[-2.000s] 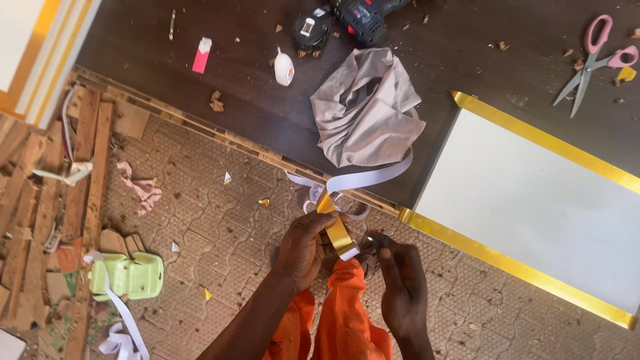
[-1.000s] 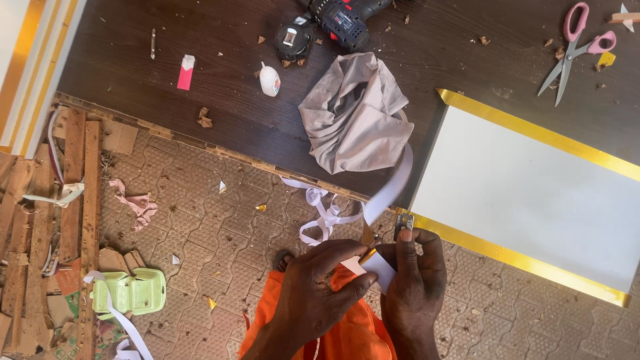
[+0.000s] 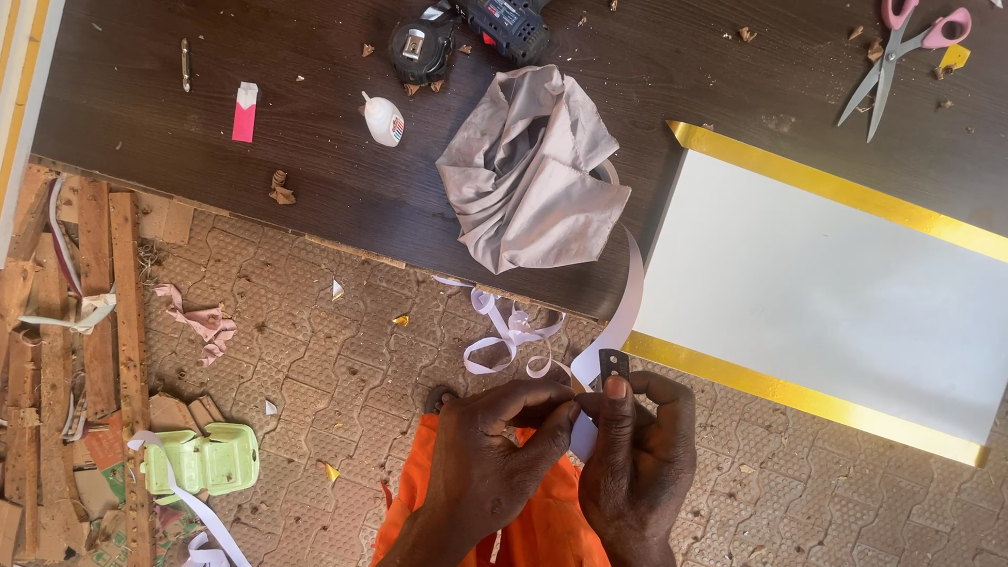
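My right hand pinches a dark razor blade between thumb and fingers. Close against it, my left hand holds an edging strip, pale on the side that shows; the fingers hide part of it. The strip's pale band runs up beside the table edge toward a crumpled grey cloth. To the right lies a white panel with gold edging along two long sides, its near side jutting past the table edge.
On the dark table lie pink-handled scissors, a small white bottle, a tape measure and part of a power tool. Curled white strips hang by the edge. Wood strips and an open green foam box lie at left.
Two seconds ago the gold side of the strip faced up between my hands; now its pale side shows. My hands have come close together, and the blade now stands up plainly above my right thumb.
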